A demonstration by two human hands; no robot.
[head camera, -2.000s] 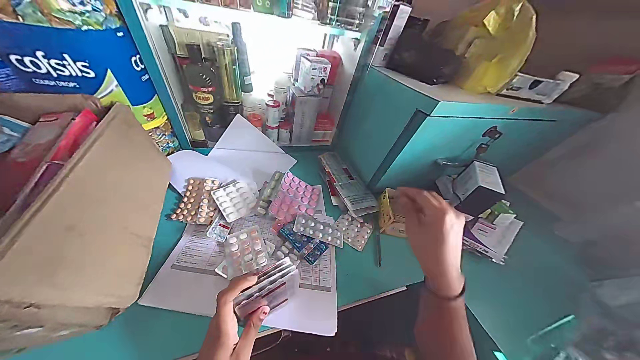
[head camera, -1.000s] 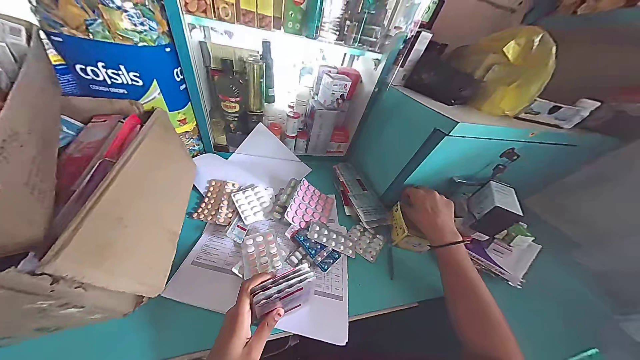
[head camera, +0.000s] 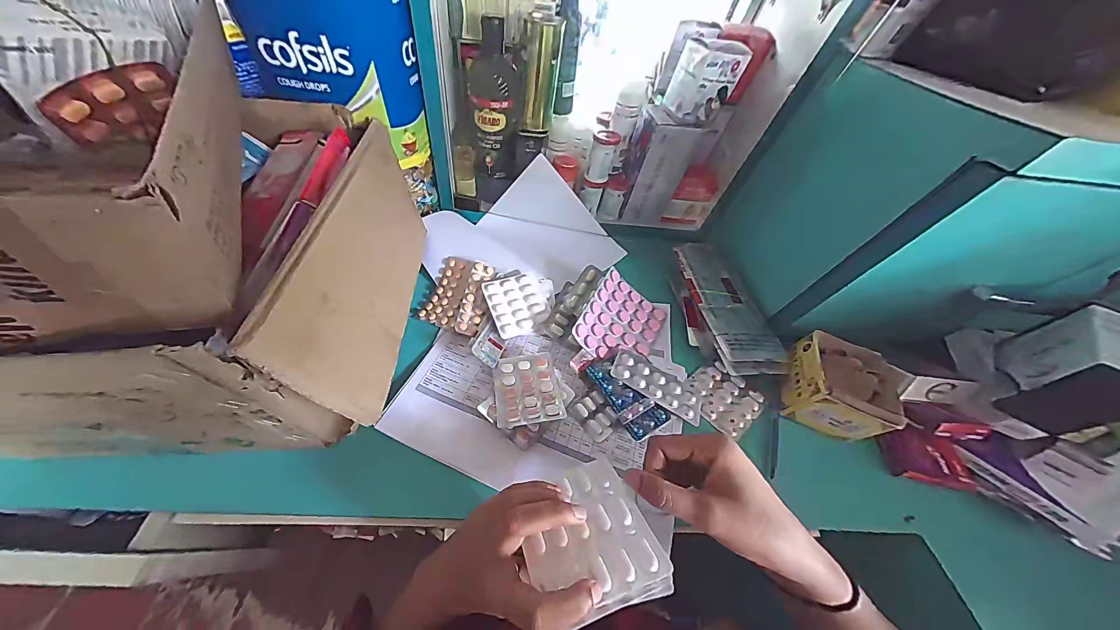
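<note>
My left hand grips a stack of blister packs at the counter's front edge. At the stack's upper right is my right hand, its thumb and fingers curled close to the packs; whether it pinches anything is unclear. Beyond them, several tablet strips lie on printed papers: an orange-brown blister pack, a white one, a pink one, a blue one and a silver strip. A small yellow cardboard box sits to the right.
Large open cardboard boxes take up the left side. Behind is a lit cabinet with bottles. A teal cabinet stands at the right, near medicine cartons. Flat packs and a thin dark stick lie on the counter.
My right hand has come back from the small yellow box to the stack in my left hand. The stack now shows its blister faces instead of its edges. The view has moved closer.
</note>
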